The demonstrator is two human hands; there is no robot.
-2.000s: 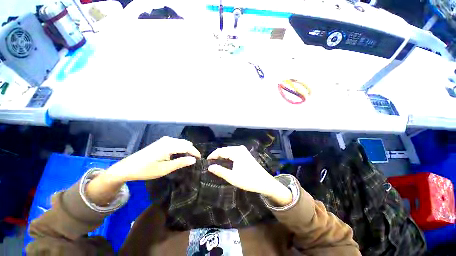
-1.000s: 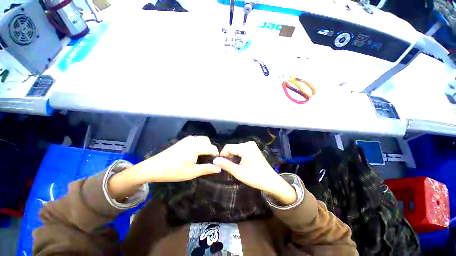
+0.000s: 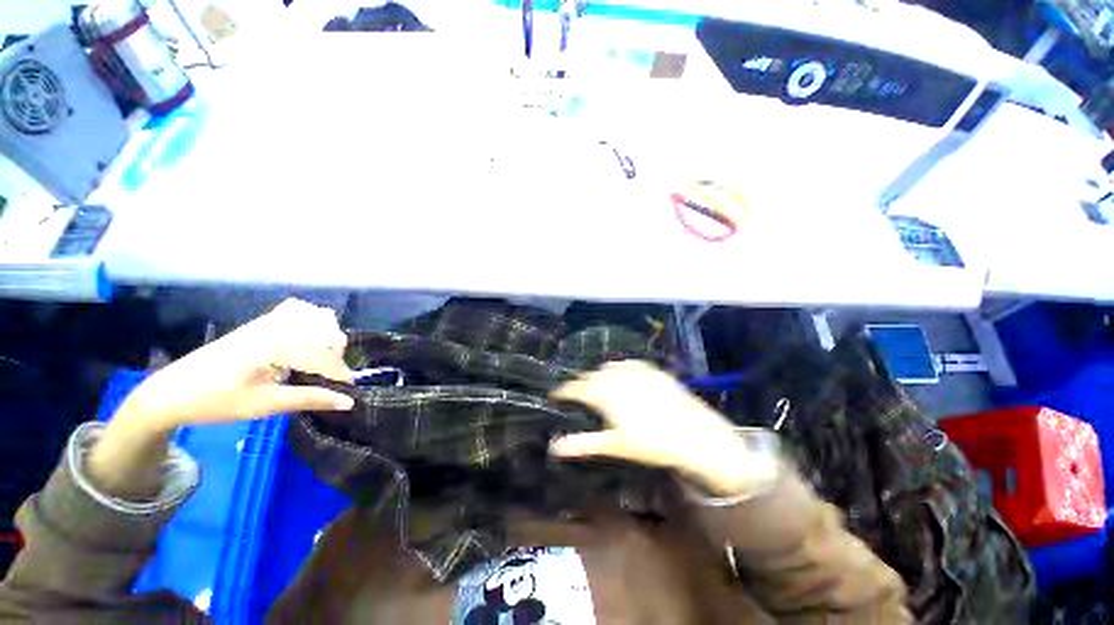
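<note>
A dark plaid garment (image 3: 470, 427) lies over my lap, its waistband (image 3: 452, 394) stretched sideways between my hands below the table's front edge. My left hand (image 3: 275, 364) pinches the waistband's left end. My right hand (image 3: 629, 421), somewhat blurred, holds its right part, with thumb and fingers around the cloth. A small white loop (image 3: 379, 376) shows beside my left fingers. The fingertips inside the cloth are partly hidden.
The white machine table (image 3: 367, 195) bears scissors (image 3: 709, 211), dark snips (image 3: 619, 160) and a sewing machine (image 3: 831, 76). A plaid pile (image 3: 904, 488) lies at right, beside a red stool or crate (image 3: 1038, 476). A blue bin (image 3: 232, 501) stands at lower left.
My hands were close together at the middle of the garment. They have moved apart, my left hand to the left and my right hand slightly right, and the waistband is now spread between them.
</note>
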